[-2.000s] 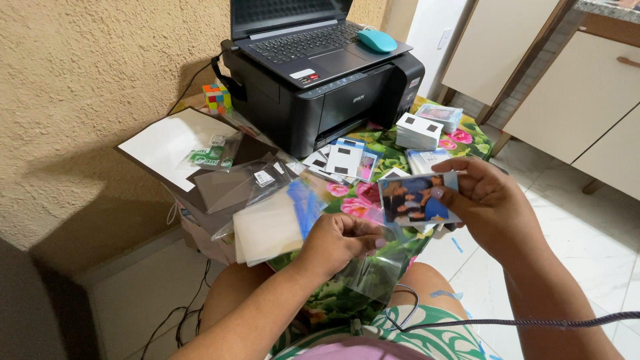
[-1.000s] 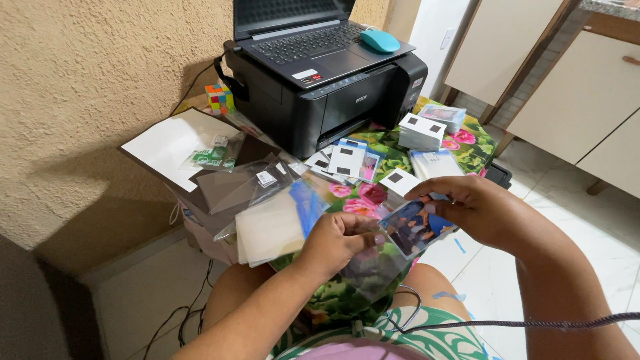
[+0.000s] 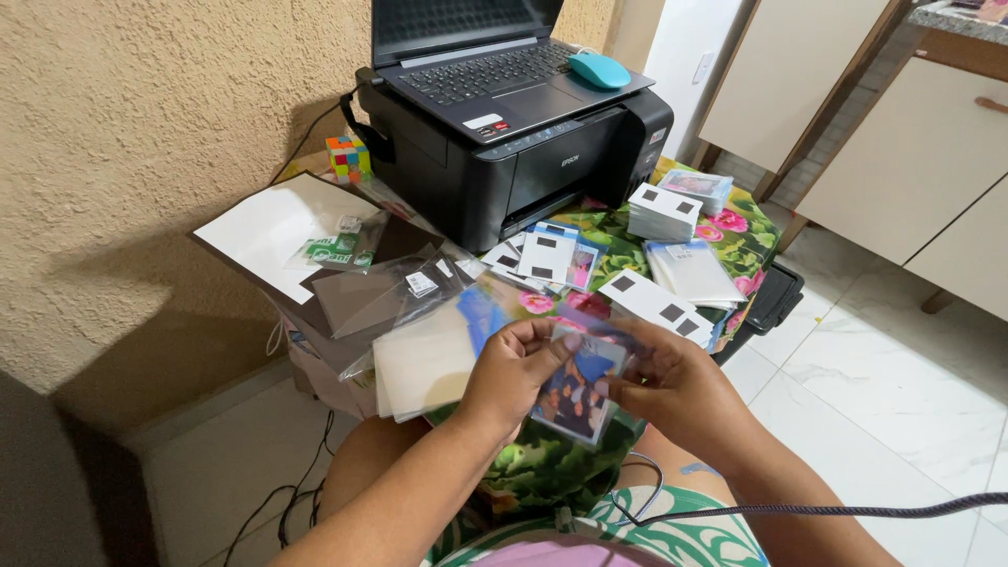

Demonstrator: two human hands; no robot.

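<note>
A small printed photo (image 3: 573, 394) lies within a clear plastic sleeve, held upright in front of me. My left hand (image 3: 512, 370) pinches the sleeve's upper left side between thumb and fingers. At its upper right, my right hand (image 3: 665, 370) grips the edge and the top part of the sleeve, which is blurred. Beyond the hands, white cards with black squares (image 3: 549, 253) overlap other photos, and another such card group (image 3: 657, 303) lies nearer my right hand. A fan of empty clear sleeves (image 3: 425, 366) rests left of my left hand.
A black printer (image 3: 551, 165) carries an open laptop (image 3: 504, 94) and a teal mouse (image 3: 600, 71). Stacked cards (image 3: 664, 214), photos (image 3: 697, 189) and more sleeves (image 3: 693, 272) sit at the right. Plastic packets (image 3: 378, 295), a white sheet (image 3: 276, 228) and a puzzle cube (image 3: 348, 160) are at the left.
The photo, held by the right hand beside the sleeve two seconds ago, is now inside the sleeve. Both hands have come closer together, and the photo has turned more upright.
</note>
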